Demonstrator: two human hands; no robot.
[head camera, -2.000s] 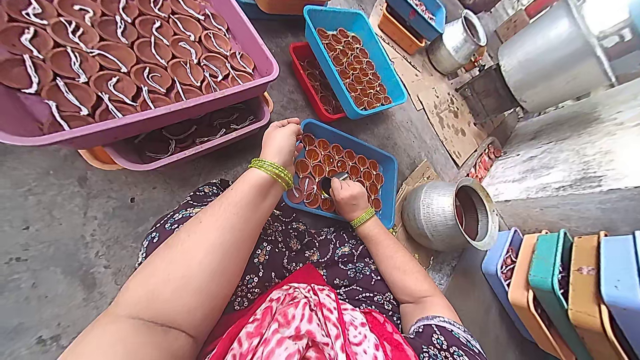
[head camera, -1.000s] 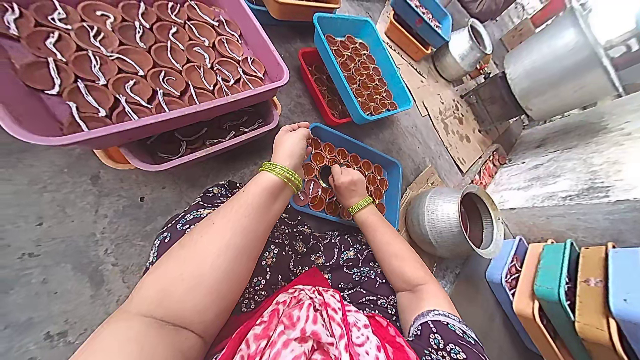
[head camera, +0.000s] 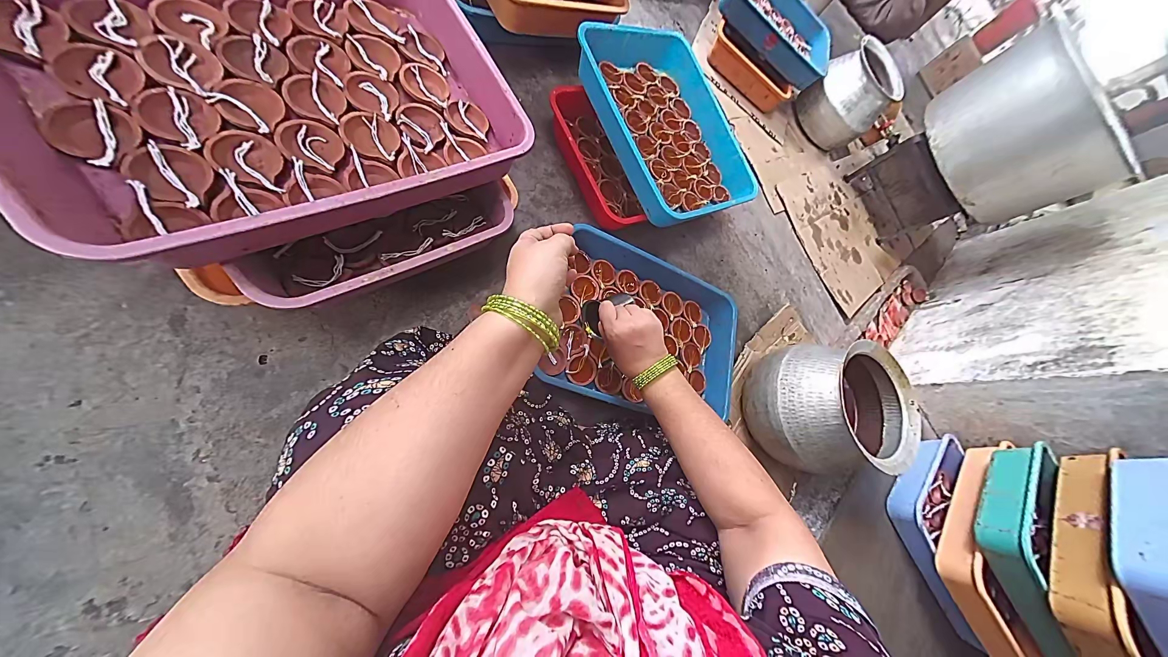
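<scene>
A blue plastic tray (head camera: 721, 365) in front of me holds many small round clay lamps (head camera: 675, 306) with an orange-brown filling. My right hand (head camera: 631, 336) is closed on a small metal cup (head camera: 593, 319), dark inside, just above the lamps; its exact shape is partly hidden by the fingers. At the tray's upper left corner is my left hand (head camera: 540, 265), its fingers curled by the rim; whether it grips the rim cannot be told. Some lamps near the tray's left side look pale, with white wicks.
A large pink tray (head camera: 365, 214) of clay lamps with white wicks stands upper left on another tray. Beyond are a light-blue tray (head camera: 671, 214) of filled lamps and a red tray (head camera: 566, 169). A metal pot (head camera: 794, 406) stands right; stacked coloured trays (head camera: 999, 511) are lower right.
</scene>
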